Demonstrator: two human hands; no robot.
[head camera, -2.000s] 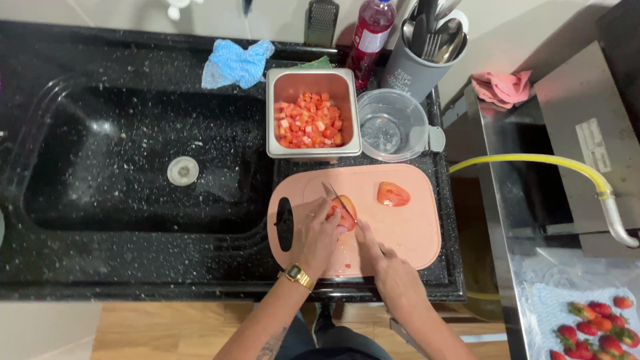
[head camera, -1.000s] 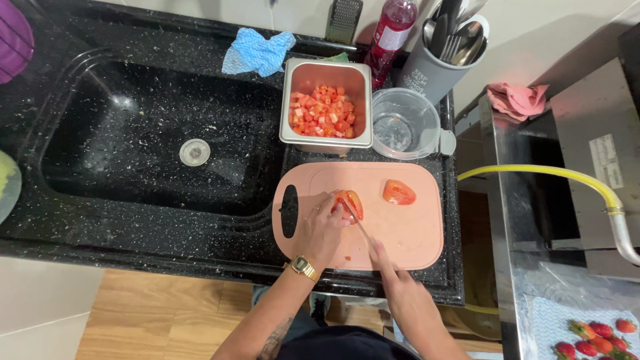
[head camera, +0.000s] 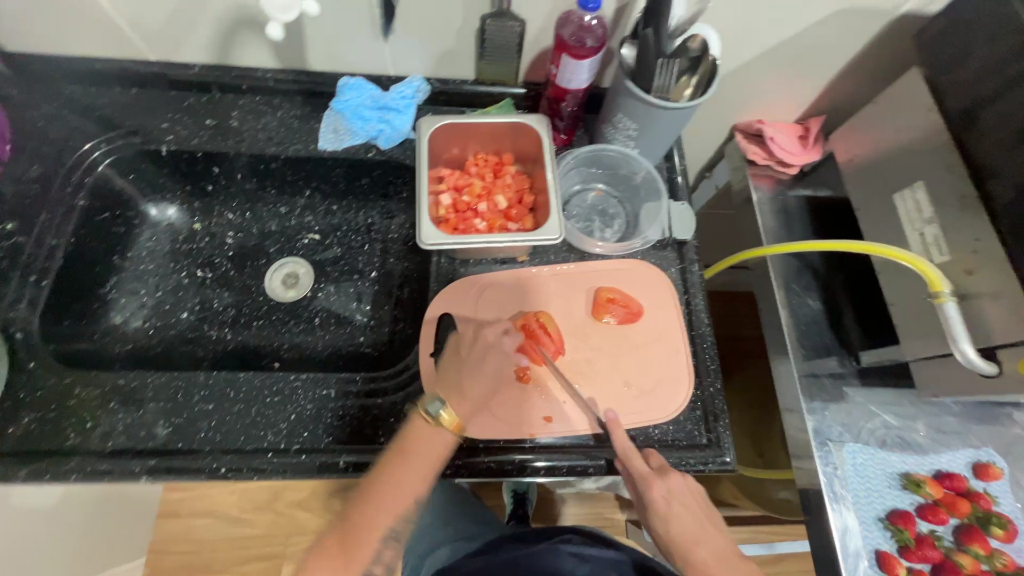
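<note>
On a pink cutting board (head camera: 632, 368), my left hand (head camera: 480, 364) holds a partly cut tomato piece (head camera: 540, 336) with its fingertips. My right hand (head camera: 664, 488) grips the dark handle of a kitchen knife (head camera: 572, 388), whose blade tip touches the lower side of that tomato. Small tomato bits (head camera: 522, 374) lie just below it. Another tomato piece (head camera: 617, 306) sits at the board's upper right. Behind the board stands a square metal container (head camera: 490, 238) holding diced tomato (head camera: 484, 194), beside a round clear plastic container (head camera: 614, 200).
A black speckled sink (head camera: 224, 240) lies left. Behind are a blue cloth (head camera: 372, 112), a grater (head camera: 500, 48), a red bottle (head camera: 572, 72) and a grey utensil holder (head camera: 652, 116). At right are a yellow hose (head camera: 824, 246), a pink cloth (head camera: 780, 144) and strawberries (head camera: 952, 512).
The knife has moved from steeper against the tomato to low and slanted, its tip at the tomato's lower side. My right hand has drawn back toward the counter's front edge.
</note>
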